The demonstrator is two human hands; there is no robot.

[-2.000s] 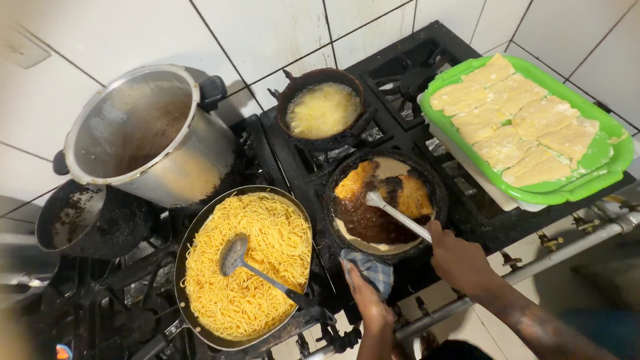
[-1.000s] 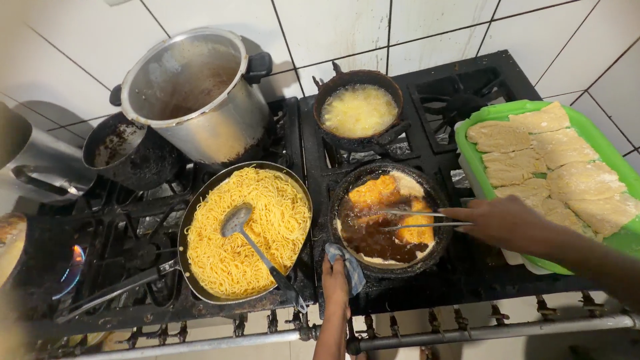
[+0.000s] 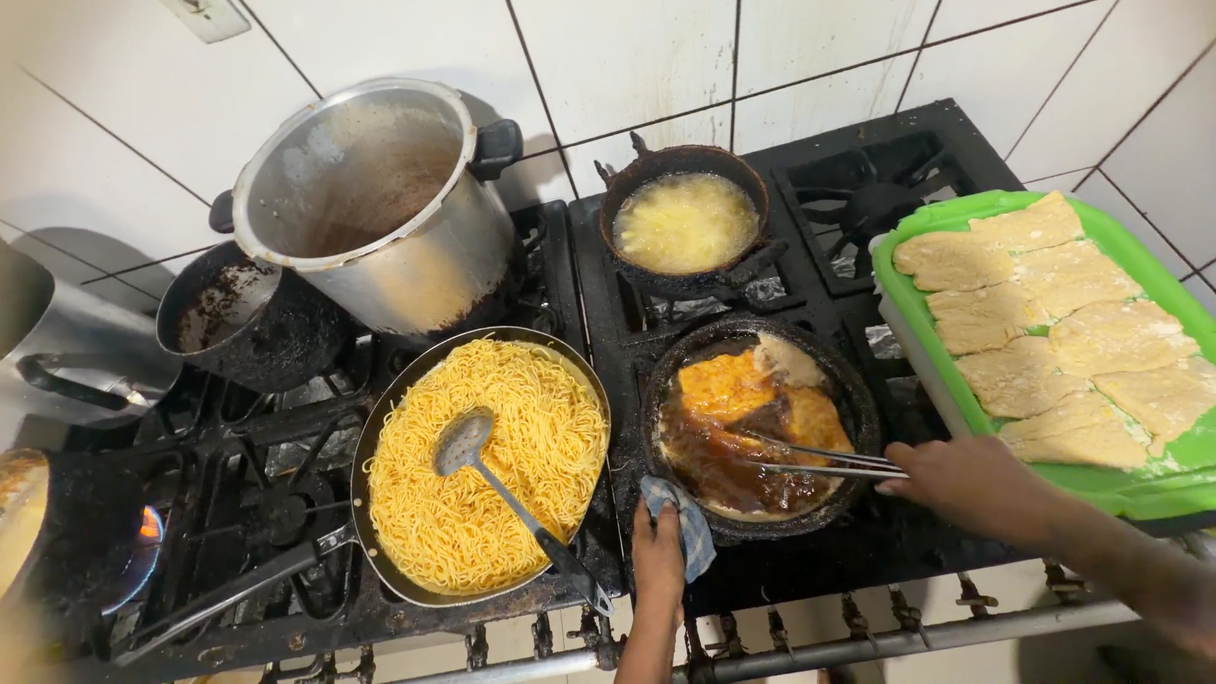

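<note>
My right hand (image 3: 936, 484) grips metal tongs (image 3: 836, 463), whose tips reach into the brown sauce in a black pan (image 3: 860, 399). Orange-coated pieces (image 3: 727, 385) lie in that sauce, with a paler piece at the back. My left hand (image 3: 658, 560) holds a folded blue checked cloth (image 3: 689, 527) against the pan's near-left edge; whether a handle is under the cloth is hidden. Left of it, a wide pan (image 3: 361, 475) is full of yellow noodles (image 3: 532, 408), with a slotted spoon (image 3: 465, 442) resting on them.
Behind, a dark pan (image 3: 622, 190) holds bubbling yellow food in oil. A green tray (image 3: 912, 228) of flour-coated slices stands at right. A tall aluminium pot (image 3: 427, 266), a blackened pot (image 3: 285, 332) and a metal jug (image 3: 85, 370) stand left. A blue flame (image 3: 142, 565) burns at far left.
My right hand has moved the tongs within the sauce pan. The orange pieces have shifted and show more plainly than one second ago. My left hand stays at the pan's edge with the cloth.
</note>
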